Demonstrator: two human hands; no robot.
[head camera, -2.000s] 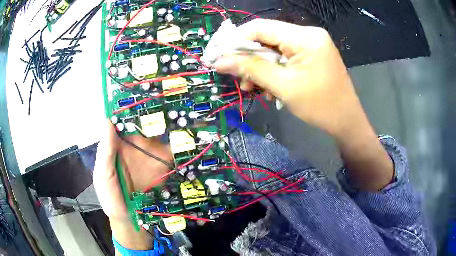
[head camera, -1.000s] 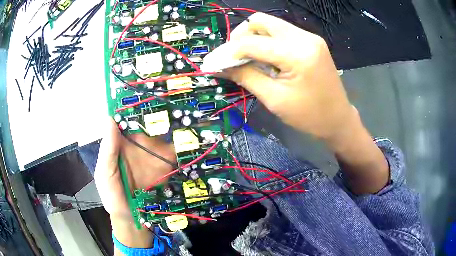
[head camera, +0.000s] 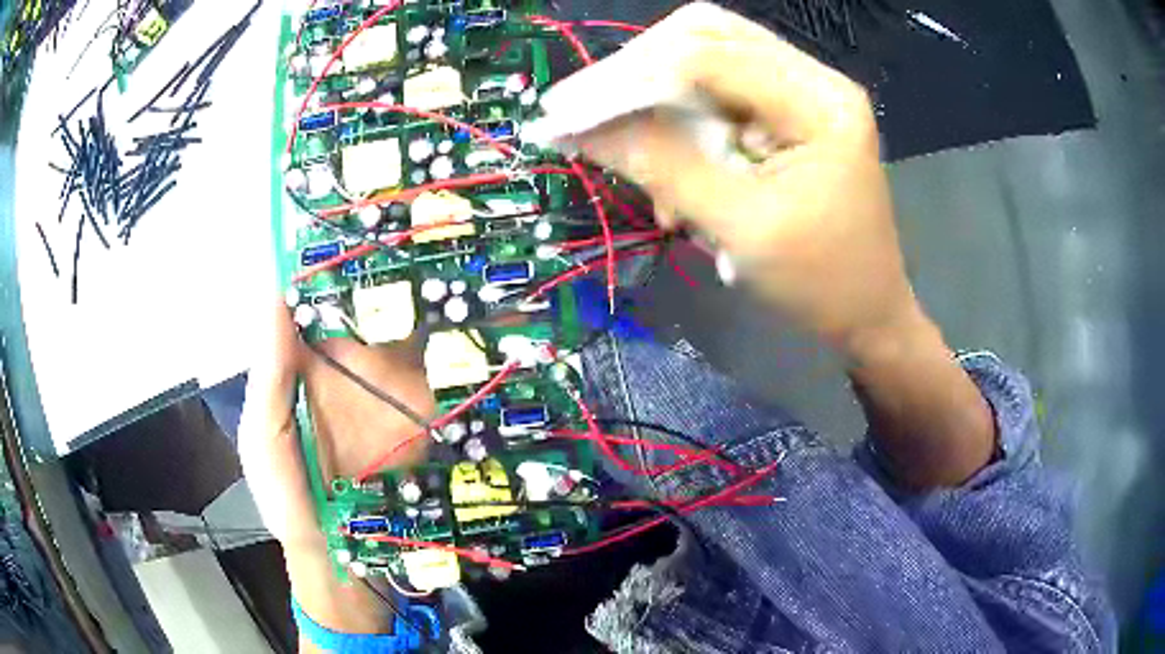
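Observation:
A long green PCB panel (head camera: 386, 313) with yellow-taped transformers, blue parts, and red and black lead wires runs down the middle of the view. My left hand (head camera: 275, 434) holds it from below at its left edge, palm showing through a gap between boards. My right hand (head camera: 779, 179) is at the panel's upper right edge, blurred, fingers pinched on a whitish wad of tissue (head camera: 728, 141) that is partly hidden by the fingers. Red lead wires (head camera: 690, 466) stick out past the panel's lower right edge over the denim.
A white sheet (head camera: 192, 307) on the left bears a pile of black sticks (head camera: 115, 173). A black mat (head camera: 997, 96) with more black sticks lies at the upper right. Another board (head camera: 143, 32) is at the upper left. A blue wrist strap (head camera: 364, 632) is on the left wrist.
My right hand has moved slightly over the panel's upper right edge, with its fingertips now a little higher. The panel has shifted slightly in my left hand.

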